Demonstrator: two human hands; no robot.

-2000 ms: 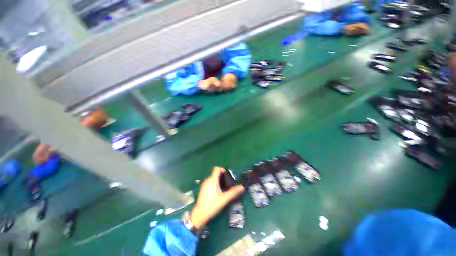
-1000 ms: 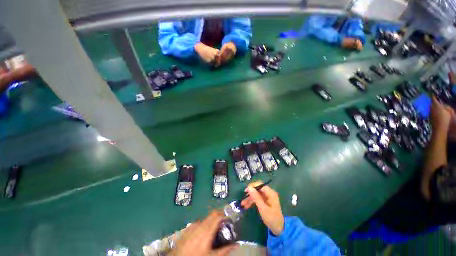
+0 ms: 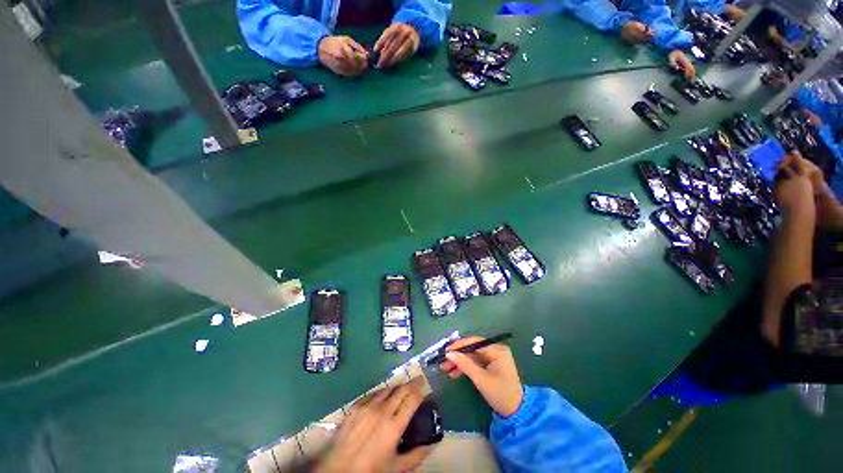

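My left hand (image 3: 374, 430) is at the bottom centre, its fingers over the pale sticker sheet (image 3: 294, 447). It holds a black open phone (image 3: 422, 425), partly hidden by the hand. My right hand (image 3: 488, 369) holds dark tweezers (image 3: 482, 344) with the tip at the upper right end of the sheet. Whether a small piece is at the tip cannot be told. Several open phones (image 3: 433, 281) lie in a row above my hands, black at the top and silver-white below. One phone (image 3: 323, 331) lies apart at the row's left.
A grey slanted post (image 3: 166, 203) stands at left, with white bits (image 3: 201, 345) near its foot. A large phone pile (image 3: 712, 189) lies at right, beside a person's arms (image 3: 797, 212) and a blue cloth (image 3: 766, 159). People in blue sleeves work opposite, near smaller piles (image 3: 481, 57).
The view has shifted slightly, tilting further down. My left hand is now over the sheet with the phone lower, and the tweezers' tip is at the sheet's end.
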